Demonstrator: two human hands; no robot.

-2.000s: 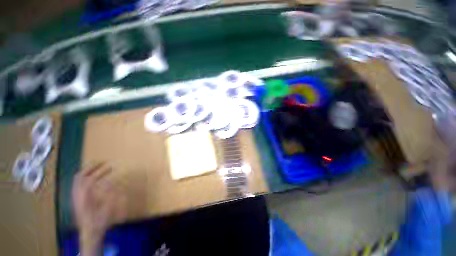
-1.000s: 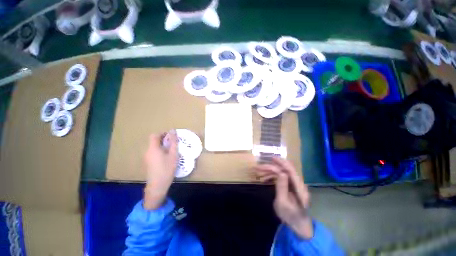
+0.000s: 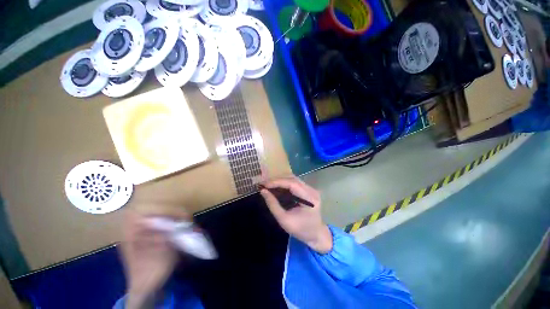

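Observation:
My right hand (image 3: 297,211) holds thin dark tweezers (image 3: 288,195), with the tip at the lower end of the patch sheet (image 3: 240,145). My left hand (image 3: 151,250), blurred, holds a white speaker plate (image 3: 184,236), tilted, near the board's front edge. Another speaker plate (image 3: 99,186) lies slotted face up on the cardboard work board (image 3: 36,121), left of the cream tray (image 3: 154,134). Whether a patch is at the tweezer tip I cannot tell.
A pile of speaker plates (image 3: 118,46) lies behind the tray. To the right, a blue plastic bin (image 3: 338,145) holds a black boxy device (image 3: 420,48), a green reel and a red-yellow tape roll (image 3: 351,14). A neighbouring board (image 3: 488,99) with discs stands far right.
The view has turned and moved closer. My left hand has lifted one plate off the board, leaving one lying there. My right hand now pinches the tweezers at the patch sheet's lower end.

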